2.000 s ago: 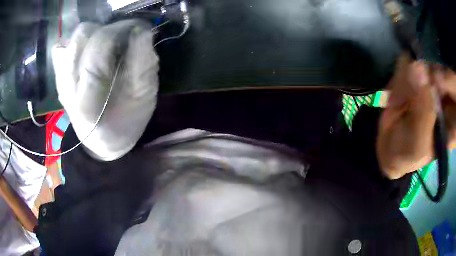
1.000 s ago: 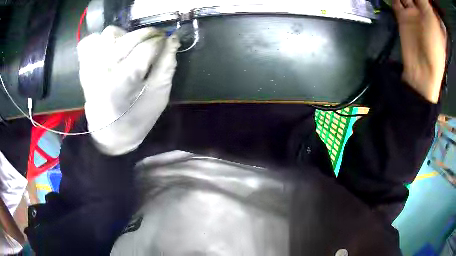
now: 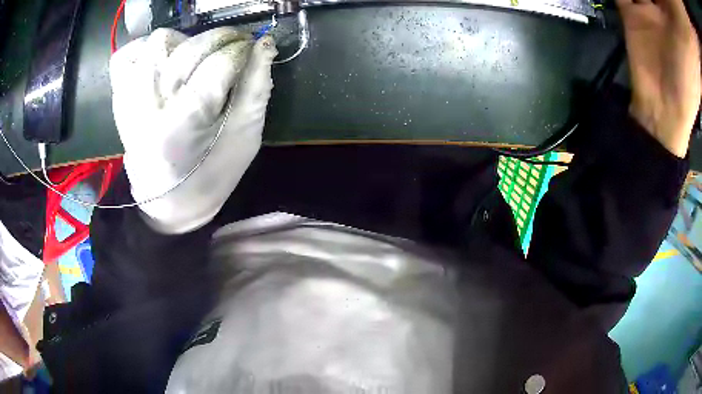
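A motorised unit (image 3: 431,6) lies along the top edge of the picture on the dark green mat (image 3: 385,92), partly cut off. My left hand (image 3: 192,115), in a white knit glove, is at its left end, fingertips pinched at a blue lead wire (image 3: 265,32). A thin strand of solder wire (image 3: 181,182) loops from the glove to the left. A white lead wire (image 3: 302,42) curves beside the fingertips. My right hand (image 3: 658,46), bare, is at the top right corner; its fingers are cut off by the edge, so what it holds is hidden.
A flat black slab, perhaps a phone (image 3: 52,73), lies at the left with a white cable plugged in. A black cord (image 3: 558,141) crosses the bench edge at right. Below are a green crate (image 3: 523,185) and a red stool (image 3: 58,223). Part of a person (image 3: 17,269) shows at lower left.
My right hand has moved up to the top right corner from lower down. The unit has come further into view. My gloved left hand stays near the unit's left end.
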